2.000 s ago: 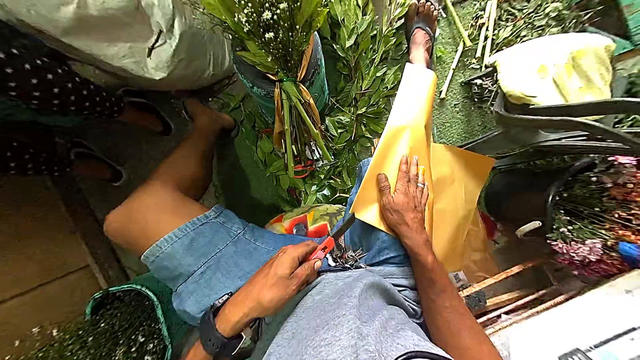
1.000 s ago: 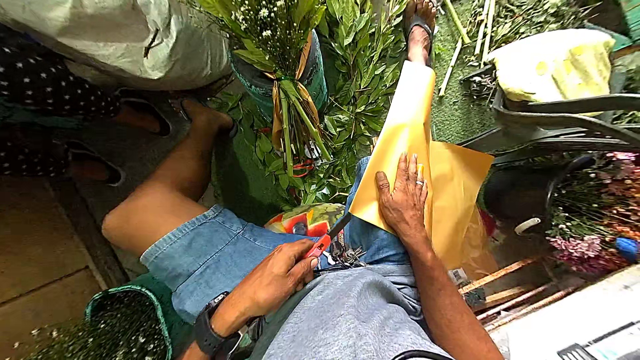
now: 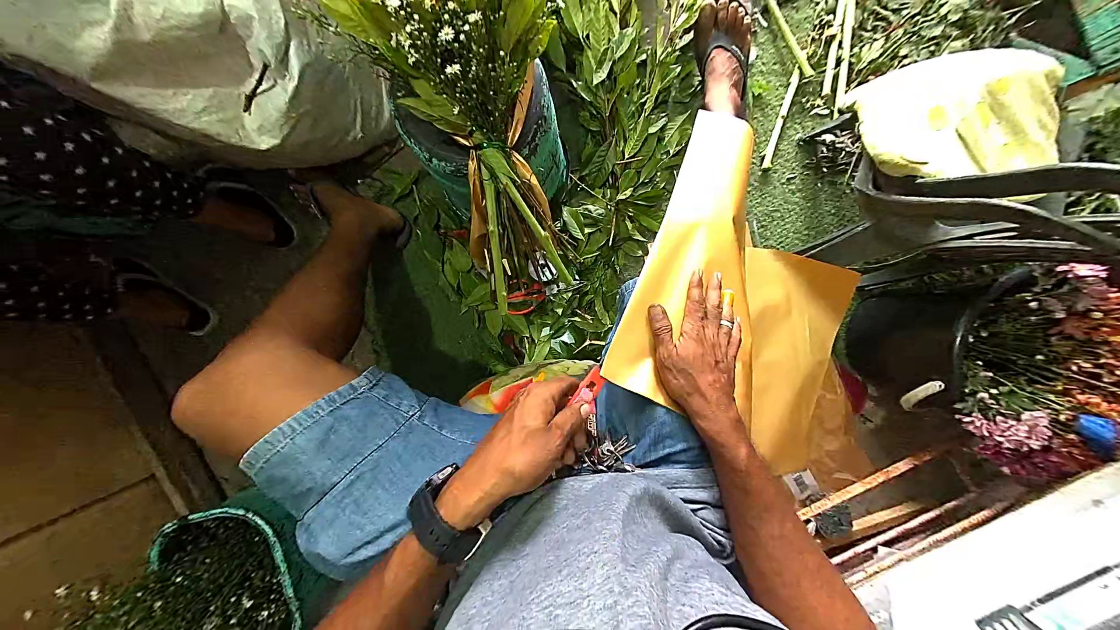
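Observation:
A sheet of yellow-orange wrapping paper [image 3: 691,236] lies along my right leg, one fold hanging to the right. My right hand [image 3: 700,350], with a ring on it, rests flat on the paper with its fingers spread. In my left hand [image 3: 538,429] is a red-handled knife [image 3: 590,385], held beside the paper's lower left corner; its blade is hidden, seemingly by the paper. Keys [image 3: 608,451] hang near my waist by that hand. Ahead, a tied bouquet of leafy stems and small white flowers [image 3: 494,166] leans on a green bucket [image 3: 547,131].
Cut leafy branches [image 3: 612,140] cover the floor ahead. A black plastic chair [image 3: 980,210] with a yellow-white sack [image 3: 962,114] stands right, above pink flowers [image 3: 1015,437]. A white sack [image 3: 219,79] and another person's feet [image 3: 166,306] are left; a green container [image 3: 236,542] is lower left.
The knife's dark blade, seen beside the paper in the earlier frames, is now out of sight at the paper's lower left corner. My right hand stays in place on the paper.

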